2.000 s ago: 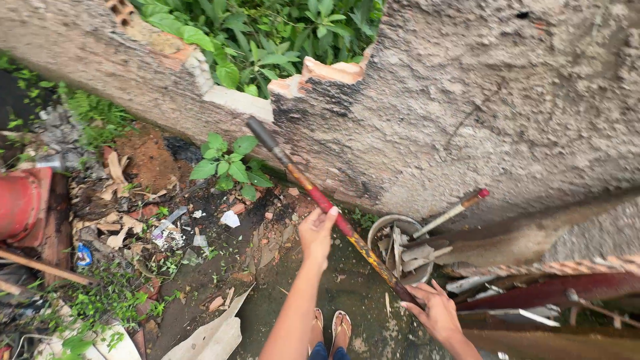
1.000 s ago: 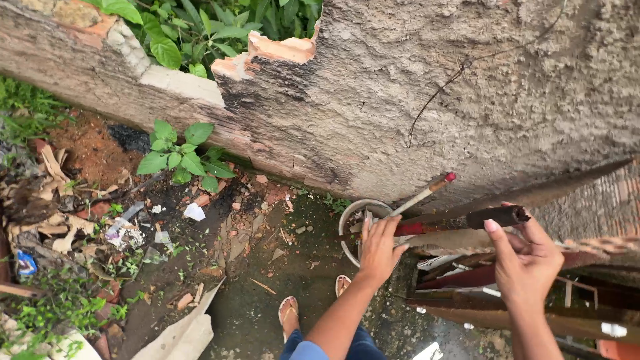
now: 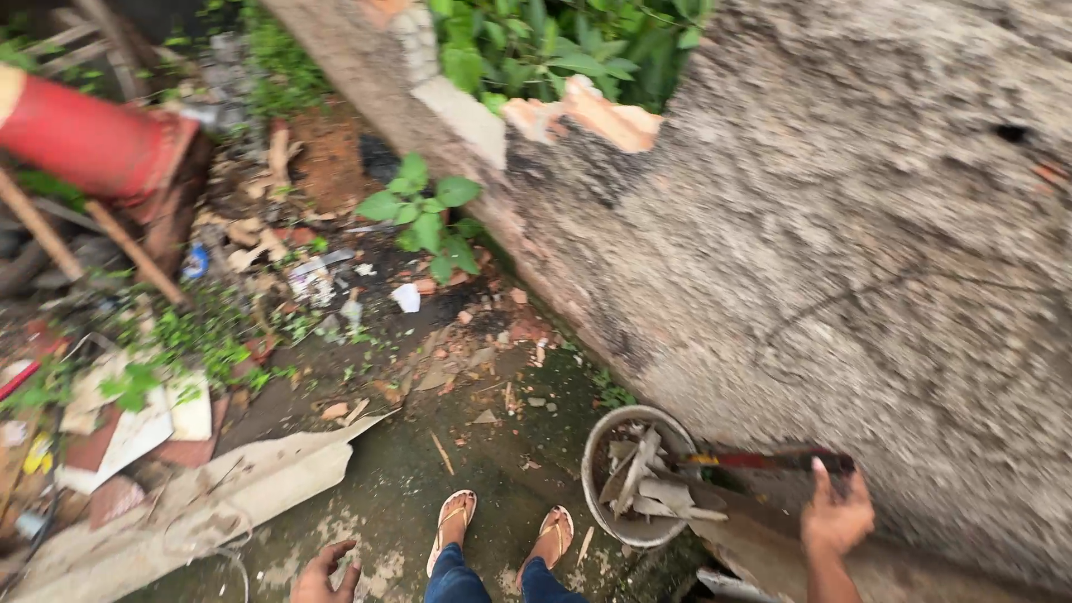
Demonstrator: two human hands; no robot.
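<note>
A painted pole, yellow and red with a dark end, lies tilted over the right rim of a round bucket. Broken grey sheet pieces fill much of the bucket. At the pole's dark end is my right hand, its fingertips overlapping the pole; whether they grip it or only touch it is unclear. My left hand is low in the view, left of my feet, fingers apart and holding nothing.
A rough wall with a broken edge runs along the right. A long curled sheet lies at lower left. Rubble, tiles, a leafy plant and a red cylindrical object are farther left. My sandalled feet stand beside the bucket.
My left hand has moved left, away from the bucket and pole. Two seconds ago both hands held the pole across the view; now its far end is at the bucket. The view has swung.
</note>
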